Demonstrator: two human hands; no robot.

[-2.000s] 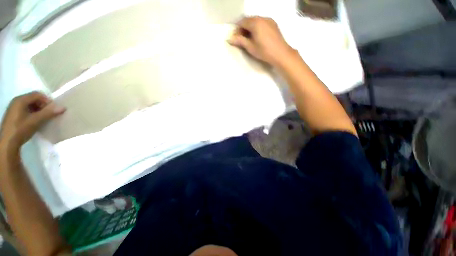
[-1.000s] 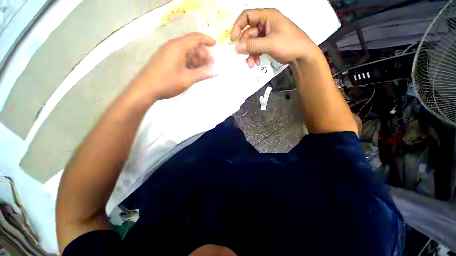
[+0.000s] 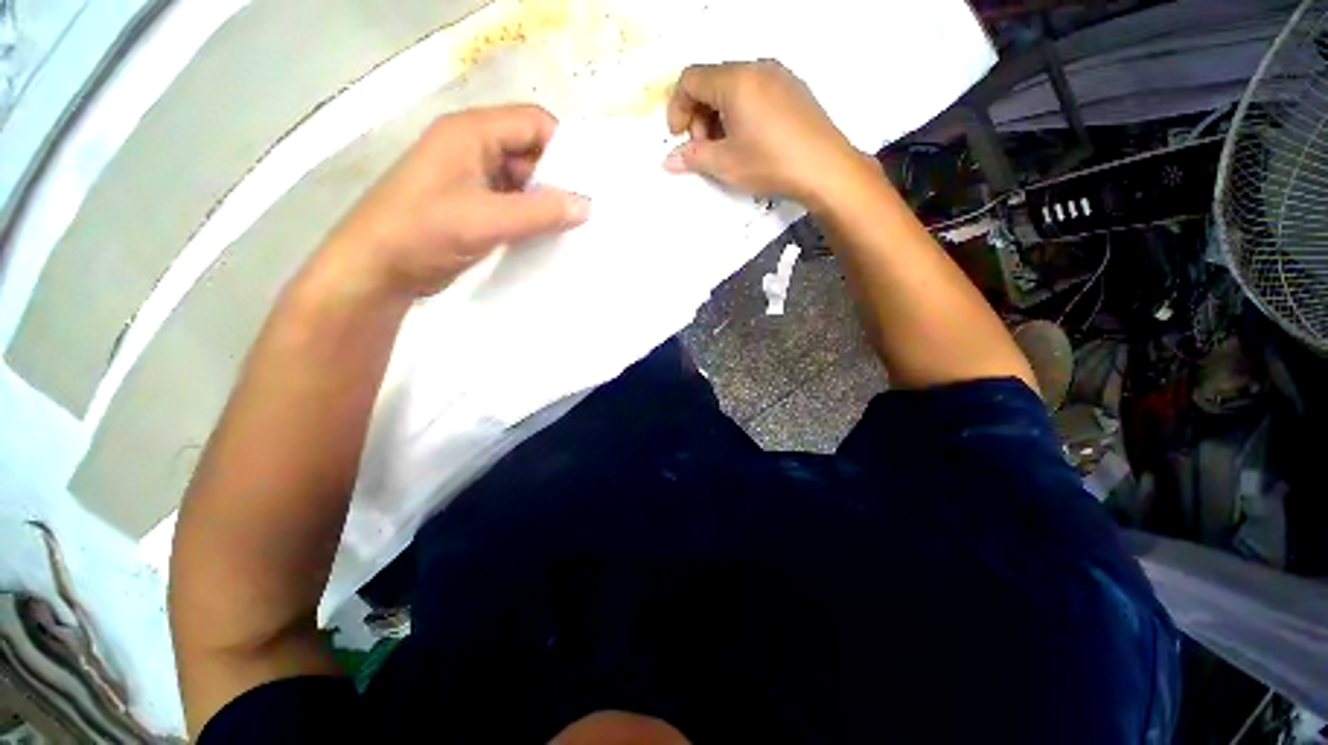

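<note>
Two long, gently curved grey-beige fabric strips lie side by side on the white cloth (image 3: 481,342), the outer strip (image 3: 240,138) farther from me and the nearer strip (image 3: 204,342) closer. My left hand (image 3: 459,197) is over the right part of the nearer strip, thumb and fingers apart; whether it pinches anything thin cannot be told. My right hand (image 3: 743,131) is at the right part of the cloth, fingers curled, thumb near the fingertips; any thin white piece there cannot be told from the cloth. Yellow-brown stains show beyond the hands.
A standing fan (image 3: 1282,189) is at the right edge. A dark power strip (image 3: 1121,197) and clutter lie below it. A white scrap (image 3: 782,280) is on the speckled floor. Layered brown and cream strips (image 3: 66,662) are at the lower left. A green basket (image 3: 357,658) partly shows.
Since two seconds ago my left hand has come from the strips' left end to the right part, near my right hand. In the last second the hands have moved slightly apart.
</note>
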